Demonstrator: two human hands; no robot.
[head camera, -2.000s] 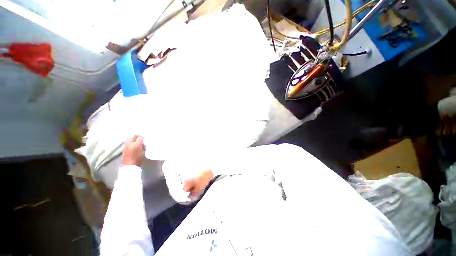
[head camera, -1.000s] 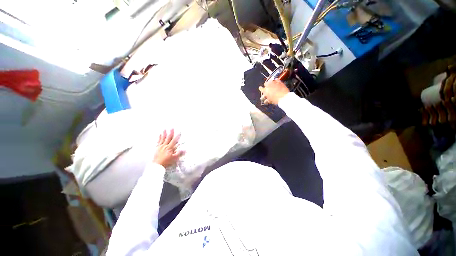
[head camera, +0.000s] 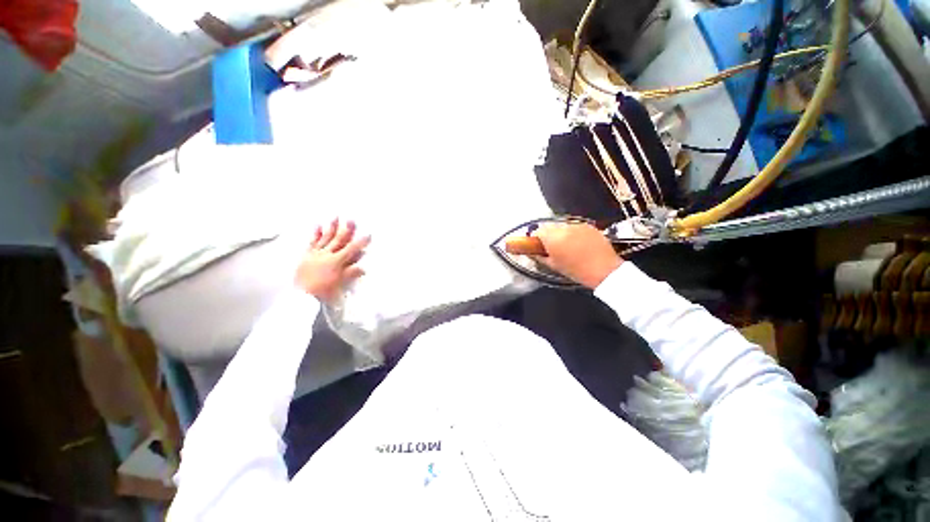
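A white garment piece (head camera: 428, 204) lies spread on the padded ironing table (head camera: 219, 296), overexposed, so its edges partly blend with the cover. Its thin near edge hangs at the table's front. My left hand (head camera: 332, 261) lies on the cloth with fingers spread, near the front edge. My right hand (head camera: 576, 253) is closed around the orange-brown handle of the steam iron (head camera: 522, 261). The iron's pointed tip faces left, over the right front part of the cloth. My right hand hides part of the iron.
The black iron rest (head camera: 612, 168) with pale cords is behind the iron. A yellowish hose (head camera: 806, 143) and a braided silvery line (head camera: 816, 212) run right from the iron. A blue strip (head camera: 241, 97) stands back left. Cover cloth (head camera: 173, 240) is bunched at the left end.
My right hand has taken the iron off its rest and brought it to the cloth's right front. My left hand has gone from gripping the cloth to lying flat with fingers spread.
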